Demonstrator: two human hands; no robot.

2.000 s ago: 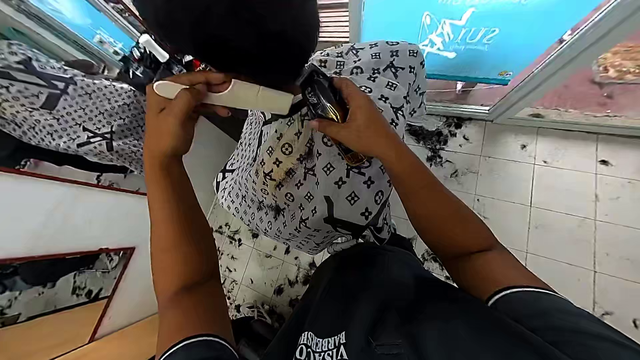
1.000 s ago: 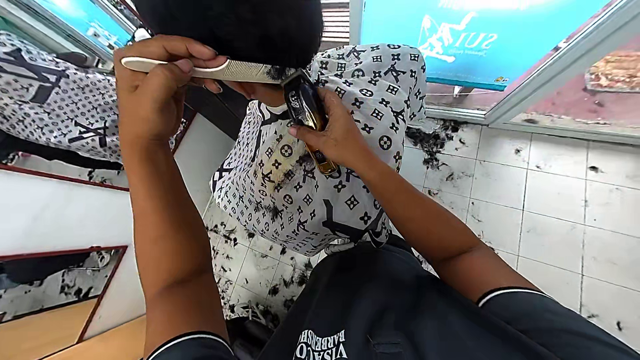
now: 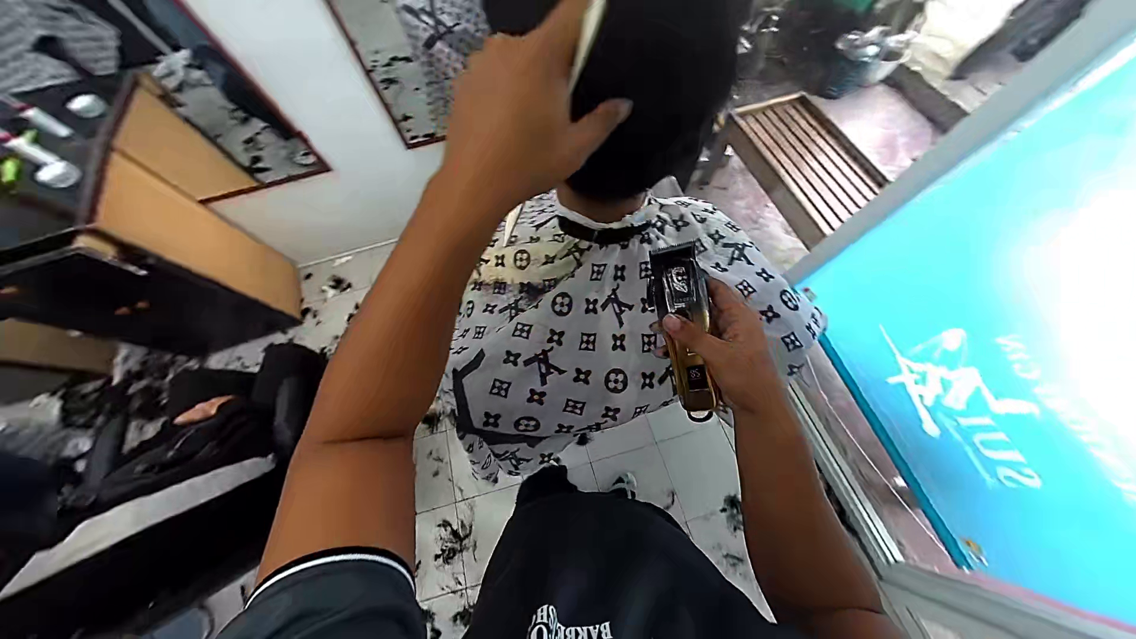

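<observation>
A seated person's dark-haired head is at the top centre, seen from behind. A white patterned barber's cape with a black neckband covers the shoulders. My left hand rests against the left side of the head and holds a light comb, seen nearly edge-on and partly hidden by the hand. My right hand grips a black and gold hair clipper, blade end up, in front of the cape's back, below the neck and apart from the hair.
Cut hair lies on the tiled floor. A wooden cabinet and a wall mirror stand at the left, with a dark chair or seat below. At the right are a glass panel with a blue poster and a slatted wooden bench.
The view has swung considerably. My left hand with the comb has moved up along the head. The clipper in my right hand, beside the comb before, is now lower and apart from it.
</observation>
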